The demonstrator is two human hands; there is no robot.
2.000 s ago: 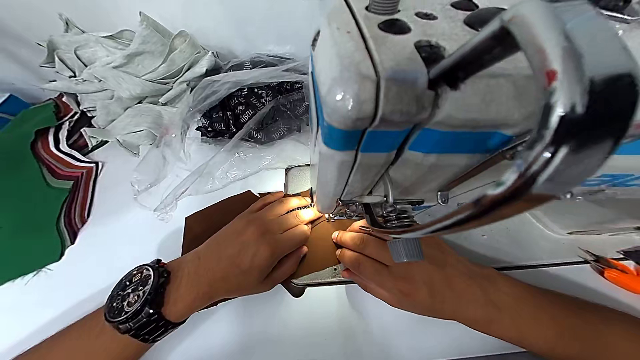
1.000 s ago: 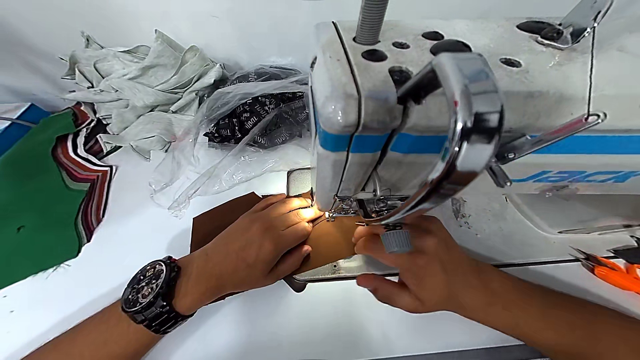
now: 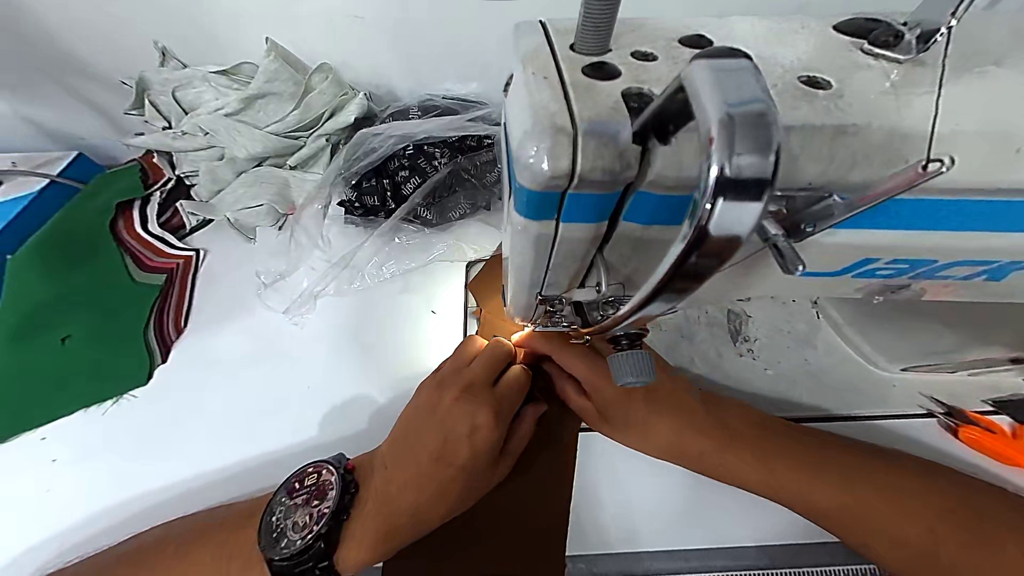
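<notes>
A Jack industrial sewing machine [image 3: 640, 160] fills the upper right, its lamp lighting the needle area. Brown fabric [image 3: 512, 512] runs from behind the presser foot area down past the near table edge. My left hand [image 3: 460, 424], with a black watch [image 3: 304, 508] on the wrist, has its fingers bent on the fabric just in front of the foot. My right hand [image 3: 616, 392] reaches in under the chrome guard [image 3: 732, 160], its fingertips meeting the left ones at the fabric. The needle tip and part of the right fingers are hidden.
Stacked cut fabric pieces, green on top [image 3: 80, 296], lie at the left beside a blue and white object [image 3: 48, 192]. Behind are crumpled pale cloth [image 3: 248, 128] and a clear plastic bag [image 3: 360, 232] with black printed material. Orange-handled thread snips [image 3: 988, 440] lie at the right edge.
The brown fabric has turned and now hangs toward me, where it lay to the left of the foot before. My right hand has moved in from the right to meet my left hand.
</notes>
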